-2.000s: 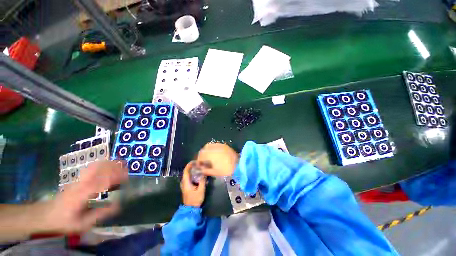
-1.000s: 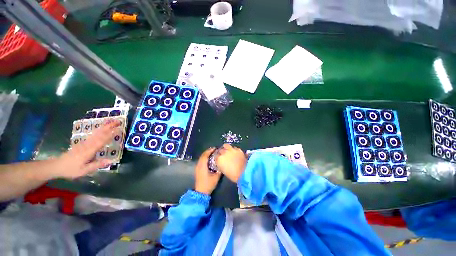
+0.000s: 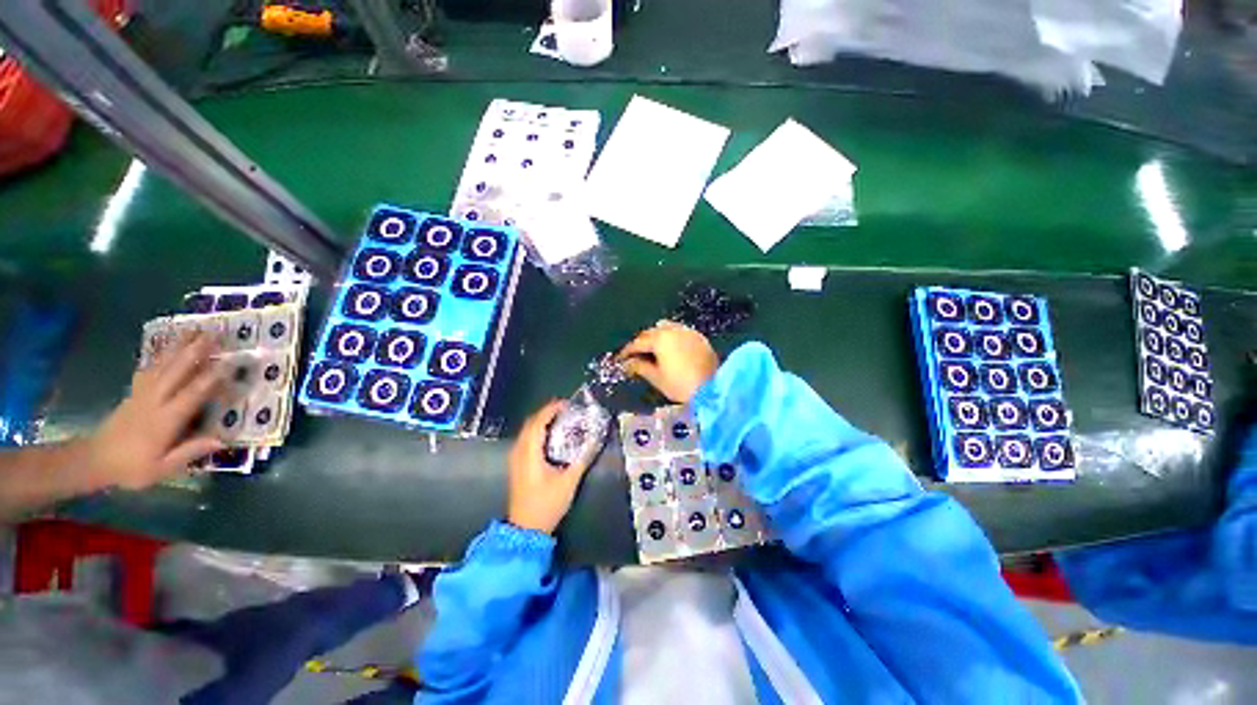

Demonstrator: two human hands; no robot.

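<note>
My left hand (image 3: 540, 472) holds a crinkled clear bag (image 3: 576, 433) with silvery glints, upward in its palm. My right hand (image 3: 671, 361) is just ahead and right of it, fingertips at the loose pile of small silvery parts (image 3: 604, 371); whether they grip any is too small to tell. A pale grey tray (image 3: 673, 503) with small dark round centres lies flat near me, partly covered by my right sleeve. A pile of small black parts (image 3: 713, 306) lies just beyond my right hand.
Blue trays of black components stand left (image 3: 448, 321) and right (image 3: 942, 379). Another person's hand (image 3: 159, 420) is over a pale tray stack (image 3: 269, 393). Blank sheets (image 3: 656, 170), a mug (image 3: 582, 30) and a metal upright (image 3: 207, 138) are beyond. Another tray (image 3: 1172, 353) lies far right.
My right hand has moved away from the bag in my left hand to the silvery pile. More of the near pale tray shows. The other person's hand has shifted over the left stack.
</note>
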